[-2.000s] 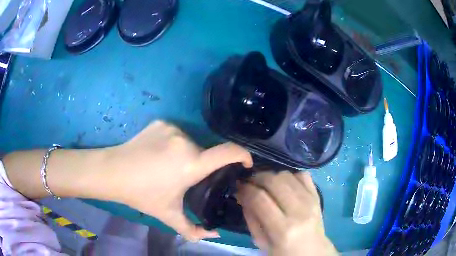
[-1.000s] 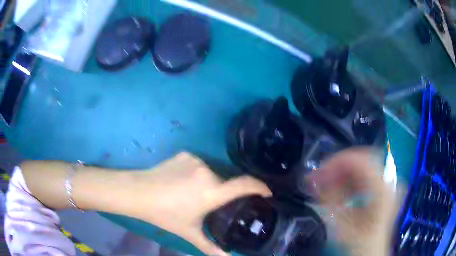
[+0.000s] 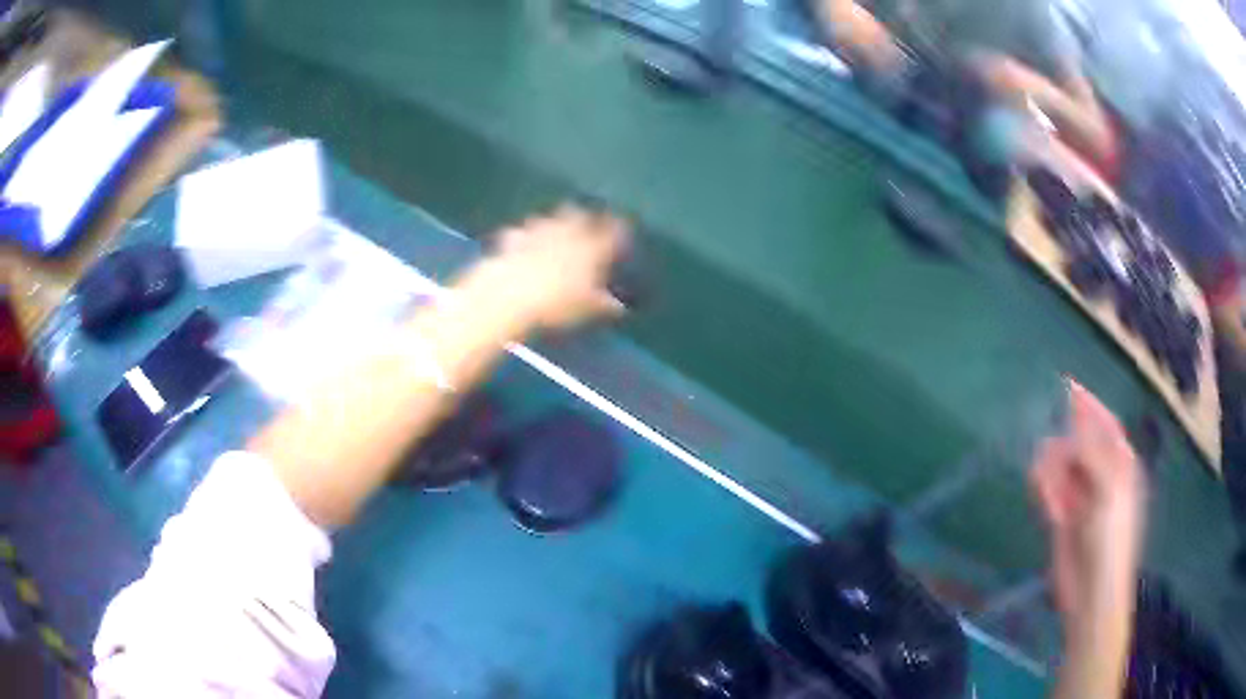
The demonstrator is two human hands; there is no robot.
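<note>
My left hand (image 3: 560, 266) is stretched out over the green belt beyond the white line, blurred. A dark thing (image 3: 626, 260) shows at its fingers; whether it is gripped I cannot tell. My right hand (image 3: 1090, 464) is raised at the right, over the far bench edge. It is blurred, and nothing clear shows in it. Two black housings (image 3: 861, 601) (image 3: 697, 662) stand at the bottom, cut off by the picture edge. Two black oval covers (image 3: 558, 471) (image 3: 444, 444) lie by my left forearm, one partly hidden by it.
A white carton (image 3: 253, 212) and a crumpled clear bag (image 3: 321, 321) are at the left, beside a dark flat rectangle (image 3: 161, 389) and a black rounded thing (image 3: 130, 290). Across the green belt (image 3: 765, 273), another person's arms (image 3: 1045, 103) are near a tray of dark parts (image 3: 1120, 273).
The view has swung up and left. My left hand has left the nearest housing and reached out over the belt. My right hand has moved away from the housings. The glue bottles are out of view.
</note>
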